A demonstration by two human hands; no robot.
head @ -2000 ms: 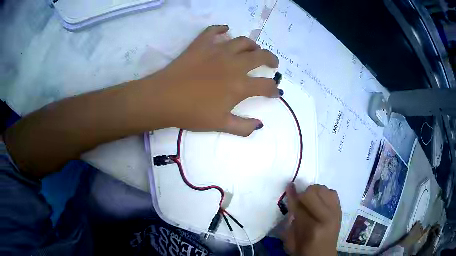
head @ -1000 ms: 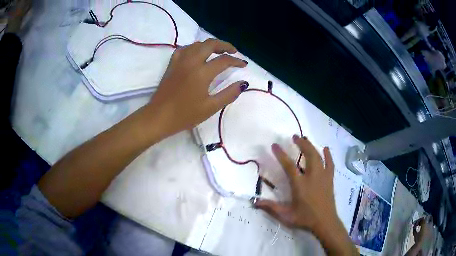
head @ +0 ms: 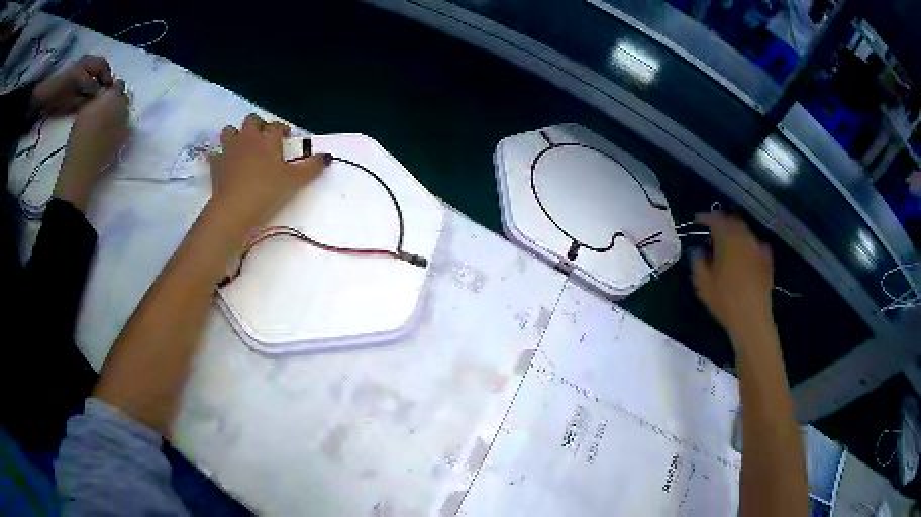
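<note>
My left hand (head: 254,172) is at the far left edge of one white housing (head: 333,303) on the bench, thumb over its top and fingers at its rim. A red-and-black wire (head: 402,217) curves over it, with a black connector (head: 412,261) at its right side. A second white housing (head: 591,187) lies over the bench's far edge, partly above the dark belt, with a wire ring and dark wire ends. Thin white leads (head: 691,230) run from it to my right hand (head: 729,257), which is blurred, its fingers closed around them.
The dark green belt (head: 404,96) runs along the bench's far side, with metal rails beyond. Another person's hands (head: 96,106) work on wires at the far left. A grey post (head: 858,374) and picture sheet (head: 824,470) are at the right. Printed sheets (head: 606,424) cover the bench.
The wired housing has moved from in front of me to the far edge, partly over the belt. My right hand has moved off it to its white leads. My left hand is on the other housing.
</note>
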